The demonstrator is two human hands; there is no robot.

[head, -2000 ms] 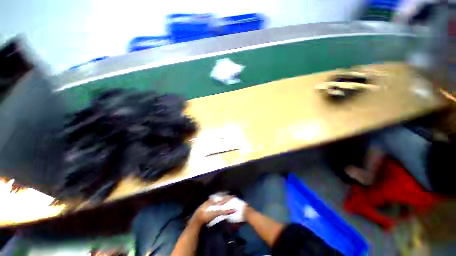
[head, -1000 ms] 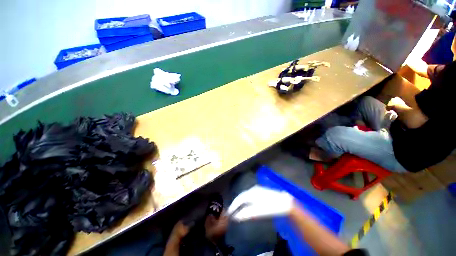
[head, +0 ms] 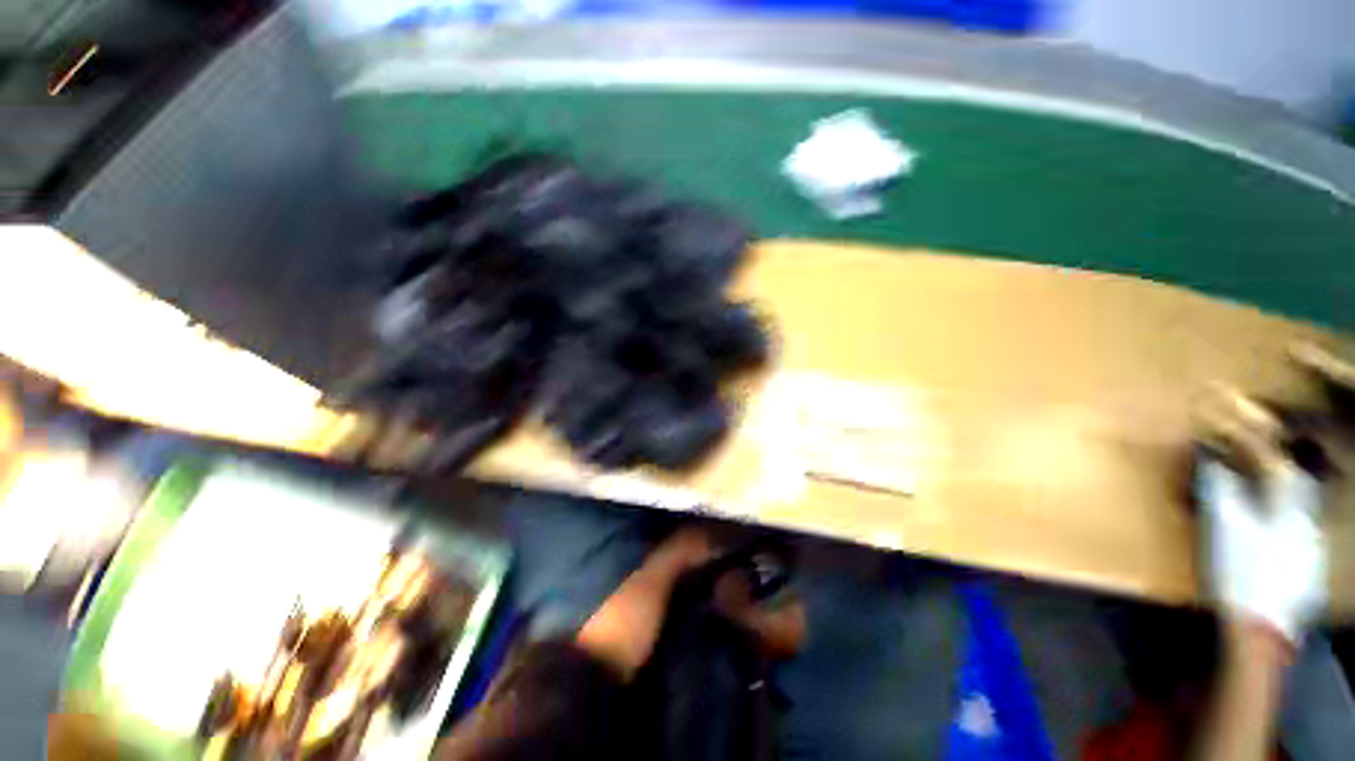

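The picture is blurred. My right hand, in a white glove, is stretched out over the bench at the far right. Its fingertips meet the black-and-beige pieces; whether they grip one is too blurred to tell. My left hand, bare, is low by my lap under the bench edge, dark and partly hidden, and its fingers and anything in it cannot be made out. A large heap of black pieces lies on the bench at centre left.
A green-rimmed tray with black-and-beige pieces is at the lower left. A crumpled white lump lies on the green belt. A pale speckled patch is on the tan bench. A blue bin is below the bench.
The view has swung left, bringing the tray into sight. My gloved right hand has moved from beside my lap out to the black-and-beige pieces. My left hand stays low.
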